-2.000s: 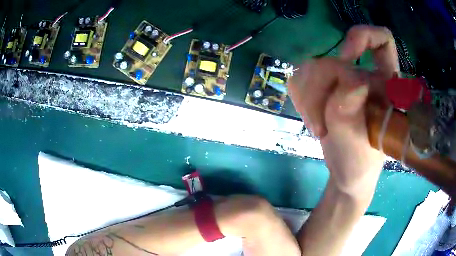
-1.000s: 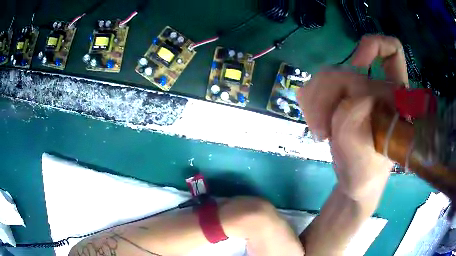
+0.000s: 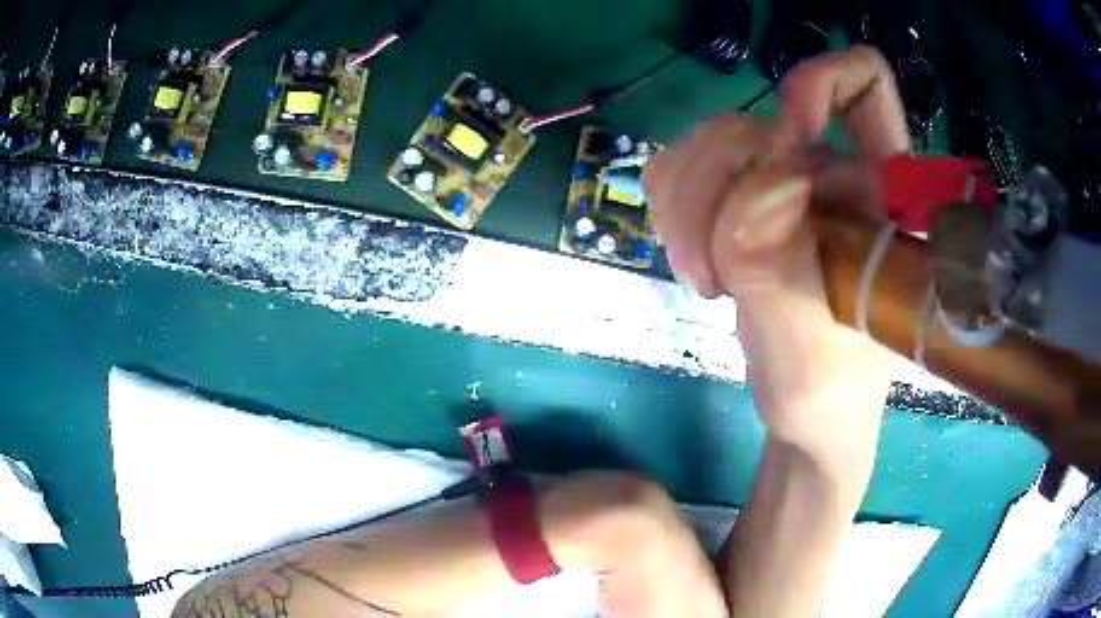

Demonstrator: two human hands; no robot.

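Several small tan circuit boards with yellow blocks, such as this one, stand in a row at the top. My right hand is shut on an amber-brown dispensing gun with a red block at its rear. A blurred pale-blue nozzle tip shows over the yellow block of the rightmost visible board. My hand hides that board's right edge. My left hand lies low in front, by my right forearm, a red strap on its wrist. Its fingers are hidden.
A worn, white-smeared edge rail runs between the boards and the green worktop. White sheets lie on the worktop. A thin coiled black cord runs left from the strap. Black cable bundles lie behind the boards.
The boards have shifted right. My right hand and the gun have moved left and slightly up, so the nozzle is over the neighbouring board to the left. My left arm has barely moved.
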